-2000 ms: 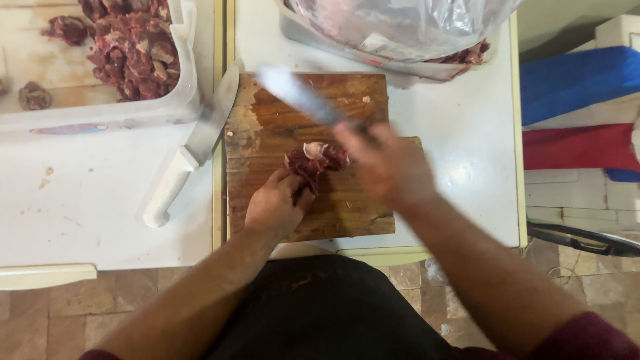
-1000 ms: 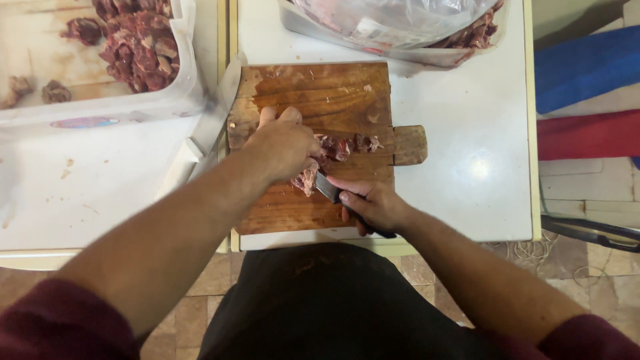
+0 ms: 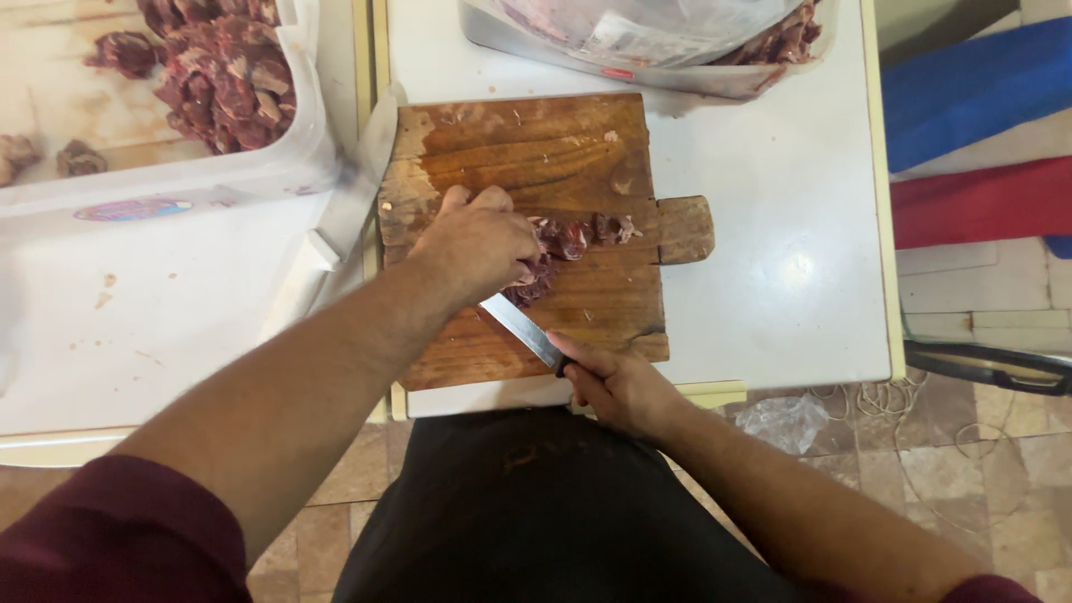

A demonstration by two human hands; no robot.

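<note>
Pieces of raw red meat lie on a wooden cutting board with a short handle at its right. My left hand is closed on the left part of the meat, its fingertips hidden from the camera. My right hand grips the dark handle of a kitchen knife, whose blade slants up and left across the board. The blade's tip is at the lower edge of the meat, under my left hand. Smaller cut pieces lie in a row to the right, towards the board's handle.
A large white-handled knife lies left of the board, beside a plastic tub holding a heap of cut meat. Behind the board stands a container with meat and a clear plastic bag. The white table ends at my apron.
Two seconds ago the knife was raised over the board's upper part; it is now low at the meat. Since one second ago, my right hand has moved down and the blade shows more.
</note>
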